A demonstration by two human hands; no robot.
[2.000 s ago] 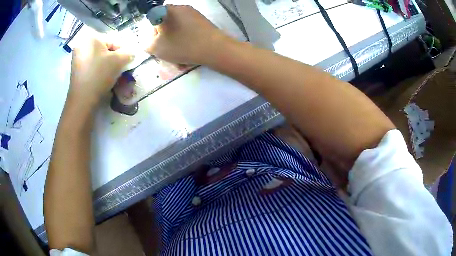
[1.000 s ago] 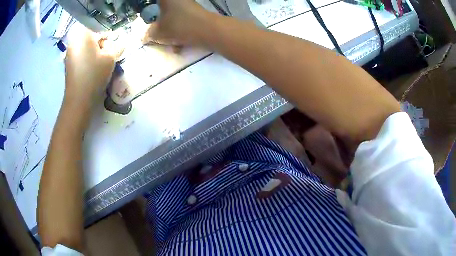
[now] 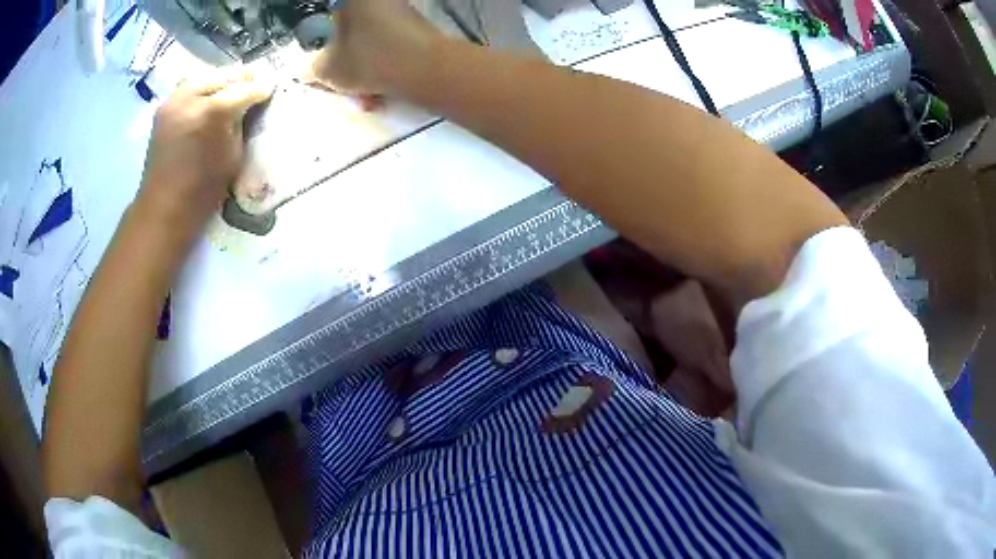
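Observation:
My left hand [image 3: 202, 137] lies on the bed left of the needle area, fingers stretched toward the lit spot under the machine head. My right hand [image 3: 371, 52] is bent beside the presser foot, right of the needle area. The sewing machine [image 3: 235, 24] is cut off by the top edge. Glare and the fingers hide any piece at the needle, so I cannot tell what either hand holds. The needle plate and bed [image 3: 317, 137] show below the hands, with a curved metal piece [image 3: 249, 218] at the front end.
Blue-and-white cut pieces [image 3: 52, 216] lie at the table's left. A measuring tape strip [image 3: 437, 273] runs along the front edge. Black cords [image 3: 686, 57] cross the right side. A green-handled tool [image 3: 794, 19] lies beside red cloth [image 3: 858, 20]. A cardboard box [image 3: 928, 235] stands at right.
My left hand has flattened, its fingers now extended toward the needle area. My right hand stays beside the presser foot. The view has shifted slightly, and a dark blue scrap now shows beside my left forearm.

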